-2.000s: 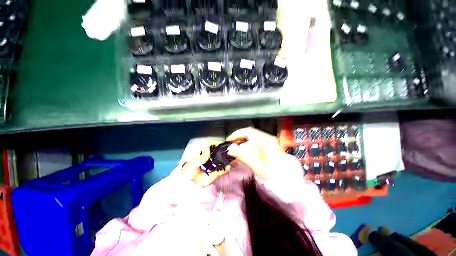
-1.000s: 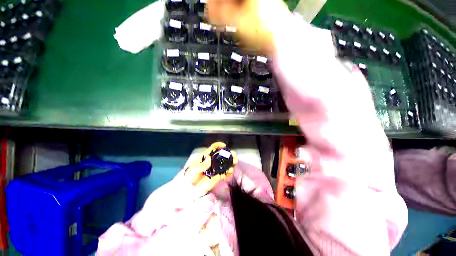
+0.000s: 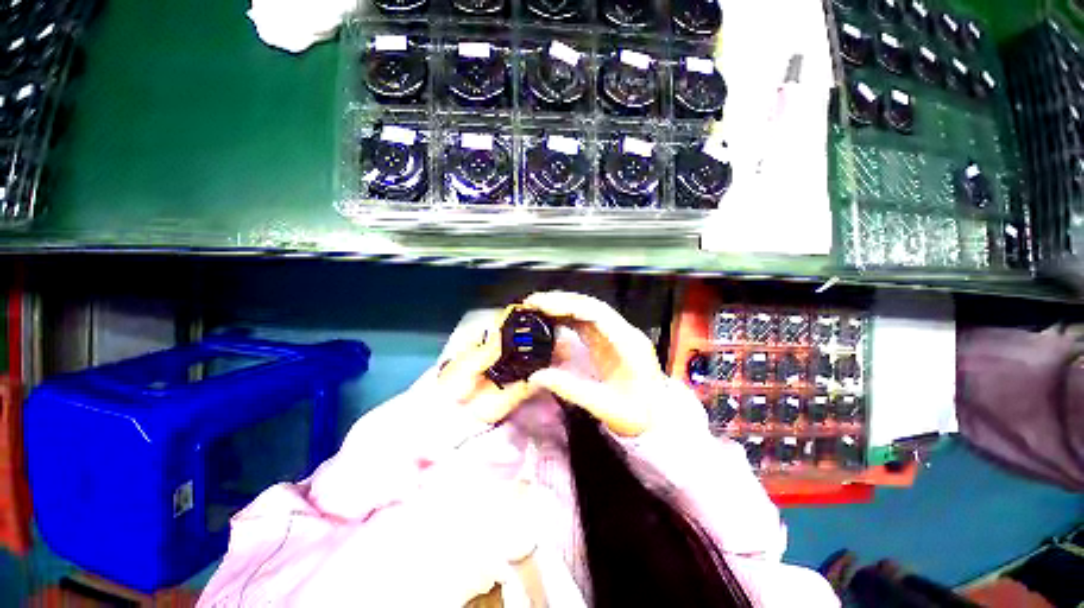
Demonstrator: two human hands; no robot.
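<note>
A black round part (image 3: 523, 343) with a small blue glint at its centre is held up above the lap. My left hand (image 3: 478, 378) grips it from the left side. My right hand (image 3: 606, 366) curves around its right side, with fingertips at its top and lower edge. The main clear blister tray (image 3: 518, 116) lies straight ahead on the bench, its pockets holding black round parts with small white labels.
A white crumpled cloth (image 3: 297, 21) lies left of the tray, a white paper sheet (image 3: 773, 166) right of it. A part-filled tray (image 3: 909, 172) is at right. Below the bench are a red-orange crate (image 3: 820, 489) with a smaller-part tray, and a blue plastic stool (image 3: 131, 445).
My right hand was over the main tray one second ago and is now back at the black part. The part's white label faced me then; a dark face with a blue glint shows now.
</note>
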